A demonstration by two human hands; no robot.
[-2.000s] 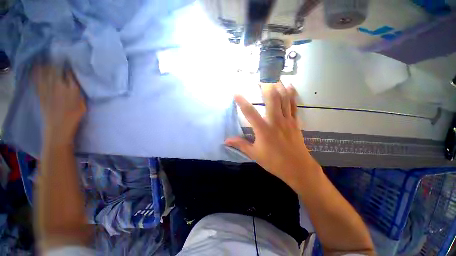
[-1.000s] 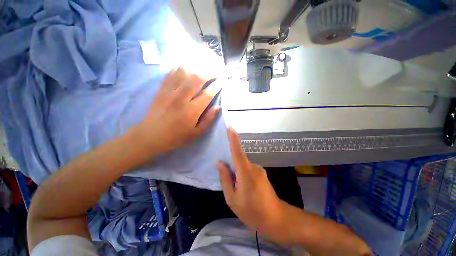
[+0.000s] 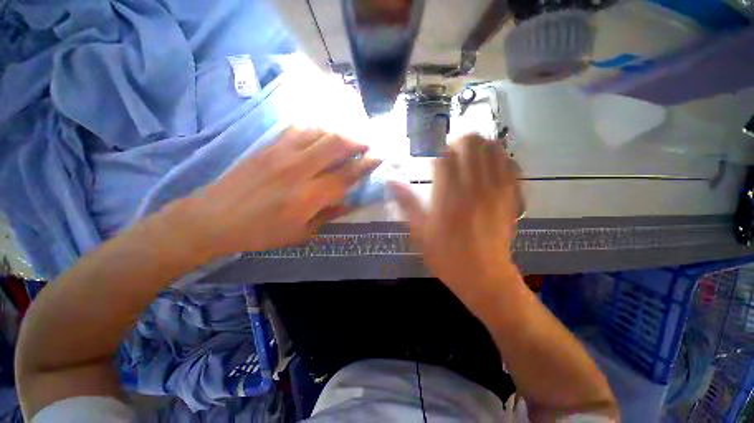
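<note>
The light blue garment piece (image 3: 124, 178) lies bunched on the left of the white machine table, with a small white label (image 3: 243, 76) on it. My left hand (image 3: 285, 188) grips an edge of the cloth left of the needle area, its fingertips pinched. My right hand (image 3: 467, 206) is blurred, over the bed just in front of the ribbed grey knob (image 3: 427, 124), fingers bent; whether it holds cloth is not clear. A bit of blue cloth shows between the hands. Lamp glare hides the needle and presser foot.
The grey ruler strip (image 3: 612, 240) runs along the table's front edge. Blue baskets stand below, one with blue cloth at left (image 3: 263, 339) and one at right (image 3: 653, 322). A larger ribbed dial (image 3: 550, 45) and purple cloth (image 3: 670, 74) are at the upper right.
The cloth's front part has been drawn back off the table edge, uncovering the ruler. My right hand has moved up beside the knob. My left hand stays near the needle and now pinches the cloth.
</note>
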